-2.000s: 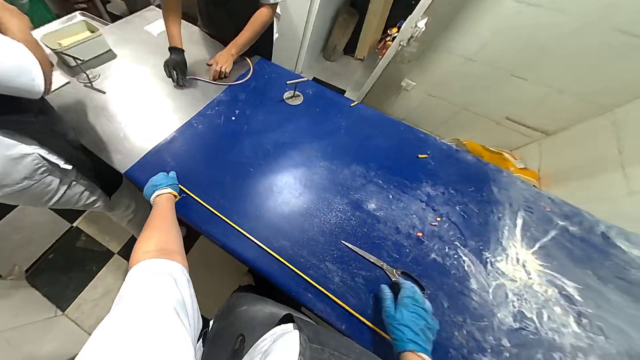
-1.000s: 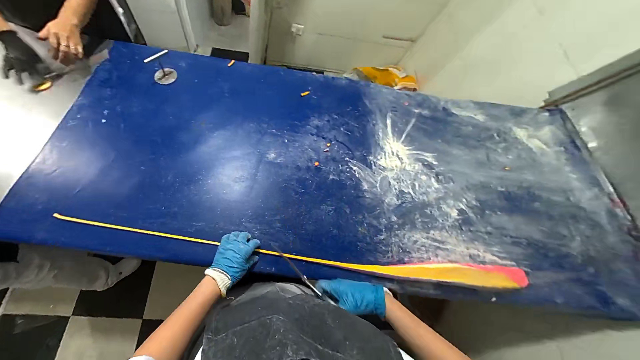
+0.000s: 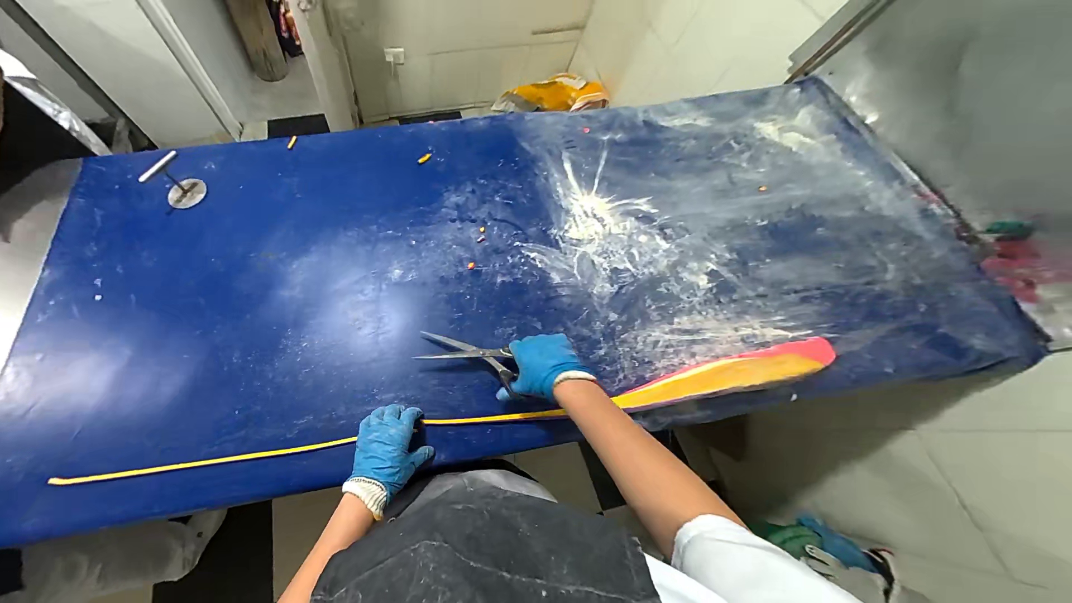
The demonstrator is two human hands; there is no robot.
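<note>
Along the near edge of the blue-covered table [image 3: 276,335] lies a thin yellow rope [image 3: 226,460] of soft, candy-like material. It widens at the right into a thick yellow and pink mass [image 3: 737,373]. My left hand [image 3: 388,444], in a blue glove, rests over the rope; whether the fingers close on it is hidden. My right hand [image 3: 540,364], gloved in blue, holds metal scissors [image 3: 469,350] by the handles. Their blades are spread and point left, above the rope and apart from it.
A metal disc with a rod handle [image 3: 187,193] stands at the back left. Small orange bits [image 3: 425,158] and white powder [image 3: 595,219] are scattered on the cover. An orange and white bag [image 3: 557,92] is behind the table; a metal panel [image 3: 963,126] rises at the right.
The scissors lay on the table two seconds ago and are now in my right hand, raised from the near edge with blades spread. The view has swung right, then partly back.
</note>
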